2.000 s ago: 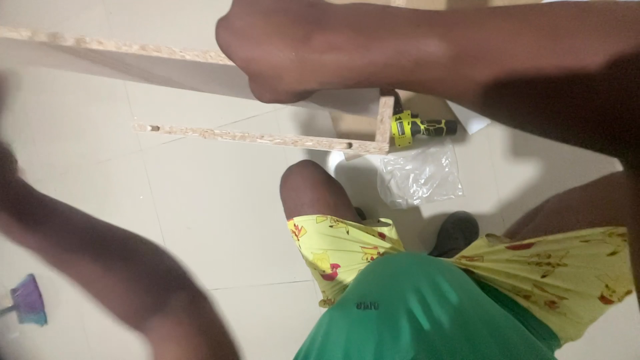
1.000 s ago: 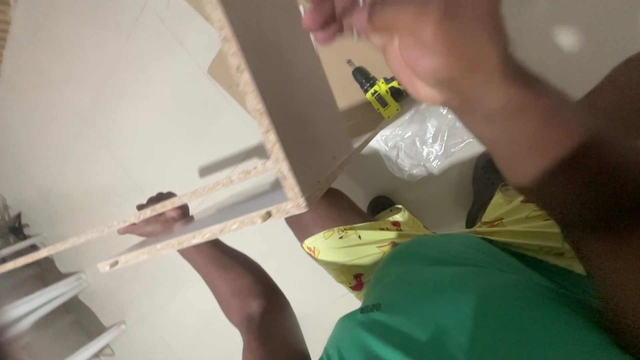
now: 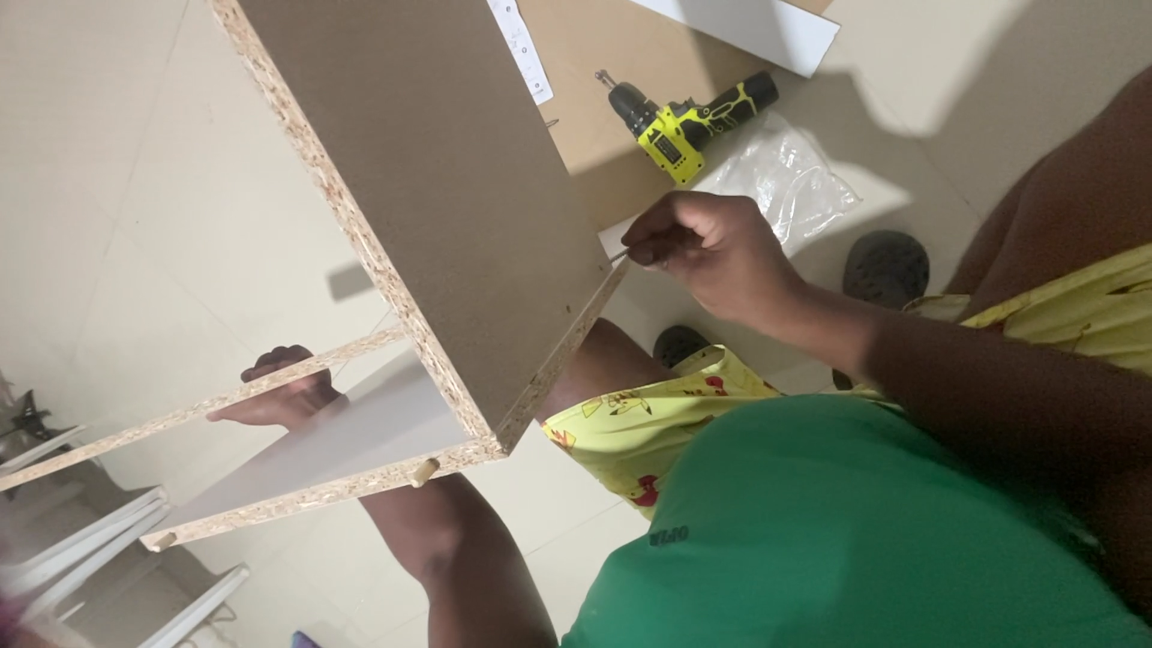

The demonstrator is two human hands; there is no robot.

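Observation:
A particleboard frame with raw chipped edges stands tilted in front of me, its boards meeting at a corner. Two wooden dowels stick out of its lower edge. My right hand pinches a thin metal piece, seemingly a screw, at the outer face of the wide board near its right corner. Behind the lower board, my left hand is partly hidden by a narrow particleboard strip; its fingers rest at or behind that strip, and whether they grip it is unclear.
A yellow and black cordless drill lies on brown cardboard, beside a clear plastic bag. A white board and a white strip with holes lie above. White furniture legs stand at lower left.
My right hand has come down to the frame's right corner, with the thin metal piece now visible in its fingers. Since the first frame, the frame has turned to a steeper tilt. The view has shifted.

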